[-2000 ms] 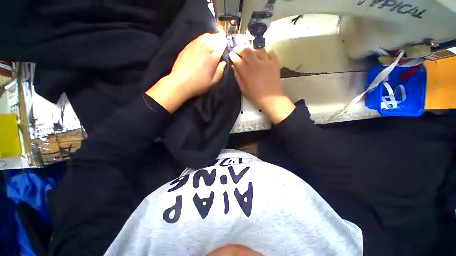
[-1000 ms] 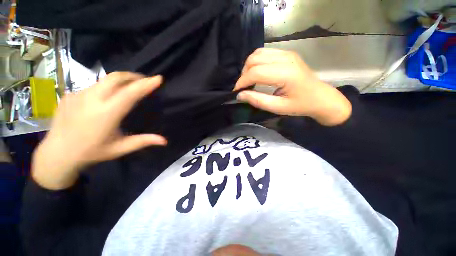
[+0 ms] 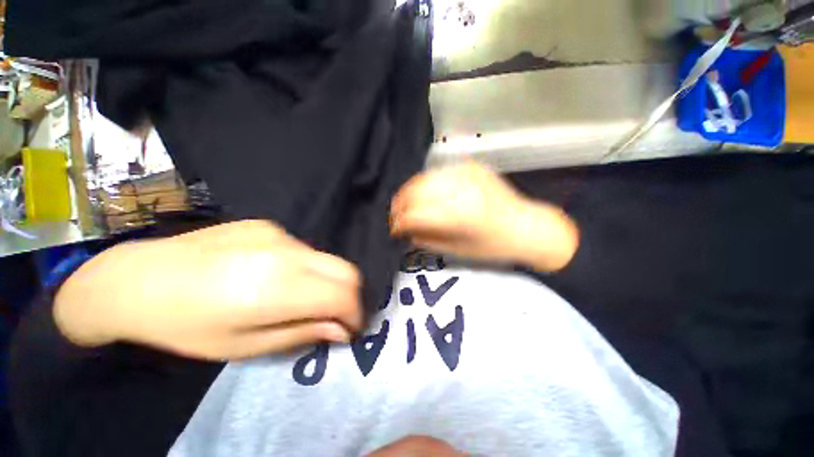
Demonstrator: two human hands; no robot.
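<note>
A large black garment (image 3: 277,134) hangs from the machine table down over my lap, its lower end narrowing between my hands. My left hand (image 3: 223,290) is at its lower end, fingers closed on the black cloth in front of my grey printed shirt. My right hand (image 3: 482,214) is at the cloth's right edge, blurred, with its fingers curled. Whether its fingertips pinch the cloth cannot be told.
The pale machine bed (image 3: 553,107) with a dark line across it lies right of the cloth. A blue bin (image 3: 732,98) with white pieces stands at the right, a pale strip (image 3: 683,89) beside it. A yellow bin (image 3: 46,185) and shiny crinkled plastic (image 3: 134,174) are at the left.
Both hands have come off the needle area and down to my lap. Since one second ago, my left hand has moved right and closed on the cloth; my right hand has moved down.
</note>
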